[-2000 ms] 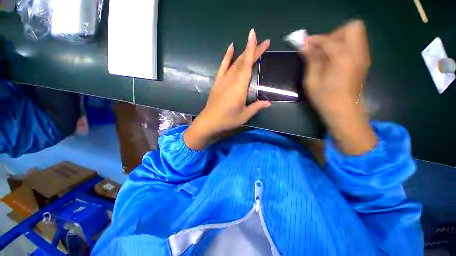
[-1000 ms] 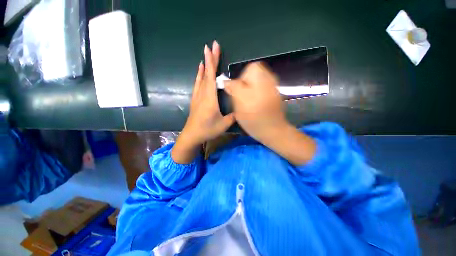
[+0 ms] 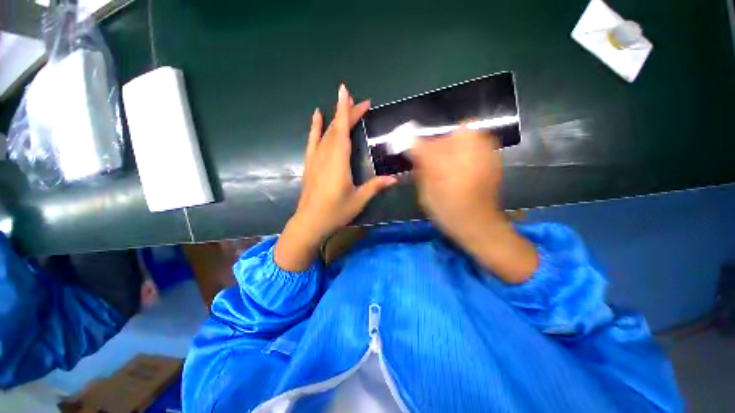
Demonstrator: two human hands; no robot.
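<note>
A glossy black smartphone (image 3: 443, 109) lies flat on the dark green mat, long side roughly across the view, with a bright lamp reflection along it. My left hand (image 3: 329, 177) rests at its left end, fingers spread, fingertips and thumb beside the left edge. My right hand (image 3: 463, 177) is blurred over the phone's lower edge and middle. A small white wipe (image 3: 402, 137) is at my right fingertips, on the screen and blurred. My right hand covers part of the phone's near edge.
A white film stack (image 3: 167, 139) stands at left. A clear plastic bag of white blocks (image 3: 72, 117) lies farther left. A white pad (image 3: 600, 34) with a small round knob (image 3: 626, 35) is at upper right. A carton (image 3: 129, 387) is below left. Another person's blue sleeve shows at far left.
The view has shifted, so the mat's items sit lower and further left. My right hand with the wipe has moved right along the screen, away from the left end. My left hand stays at the phone's left end.
</note>
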